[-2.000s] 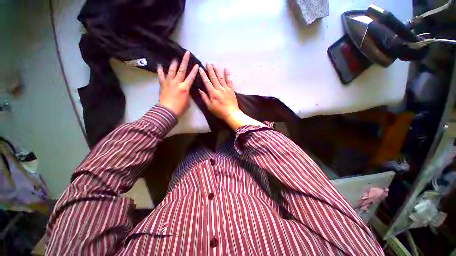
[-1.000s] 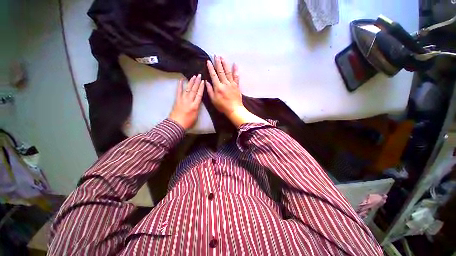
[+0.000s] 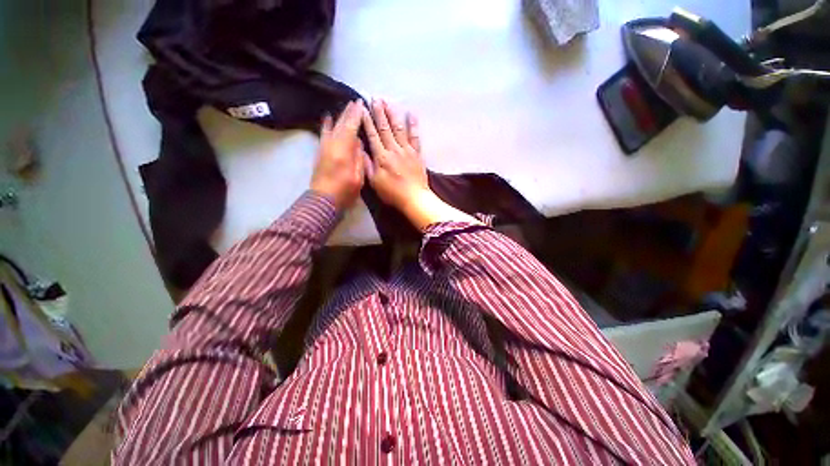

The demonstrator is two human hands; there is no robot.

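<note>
A very dark garment (image 3: 246, 55) lies on the white padded table (image 3: 473, 100), bunched at the upper left, with a narrow part running down the left and another under my hands to the near table edge. A small white label (image 3: 248, 111) shows on it. My left hand (image 3: 340, 157) lies on the narrow part with its fingers close together. My right hand (image 3: 397, 164) lies flat beside it, touching it, fingers slightly spread and pointing away from me. The cloth under both palms is hidden.
A steam iron (image 3: 669, 68) sits at the upper right on a flat dark rest (image 3: 628, 109), with its hose and cord leading right. A crumpled grey piece (image 3: 566, 18) lies at the far edge. A pale green-grey worktable (image 3: 64, 164) is on the left.
My left hand has moved right and away from me, beside my right hand. A second ago it lay lower and apart. The view has shifted slightly; the iron stays on its rest.
</note>
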